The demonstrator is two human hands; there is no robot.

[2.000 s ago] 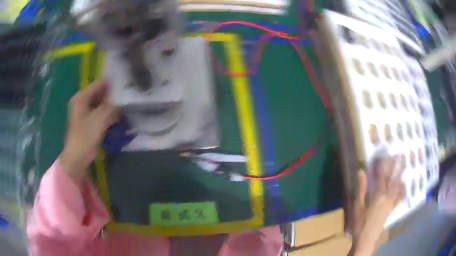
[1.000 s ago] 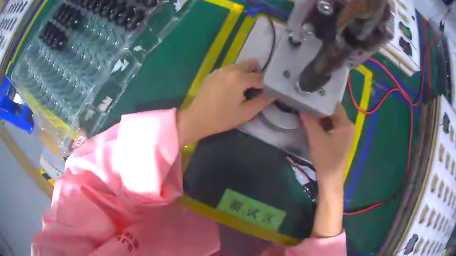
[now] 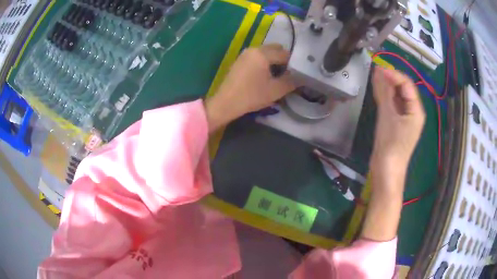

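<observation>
The grey metal press block (image 3: 327, 73) stands over the silvery fixture base (image 3: 332, 131). A small dark part (image 3: 313, 97) shows under the block at the round seat, partly hidden. My left hand (image 3: 248, 82) is at the block's left side, its fingertips reaching beside and under the block edge. A dark piece shows between its fingers; whether it is held is unclear. My right hand (image 3: 400, 109) is raised off the block, right of the base, fingers bent, with nothing seen in it. Test clips (image 3: 338, 180) lie on the mat in front of the base.
A clear blister tray (image 3: 82, 71) with black parts is at left. White foam boards stand at right (image 3: 474, 196) and behind (image 3: 425, 35). A red lead (image 3: 440, 136) loops over the mat at right. A green label (image 3: 280, 210) lies in front. A blue piece is at far left.
Since one second ago my right hand has moved off the block's front edge, up and to the right. My left hand stays at the block's left side. Earlier, the right hand was over the right foam board.
</observation>
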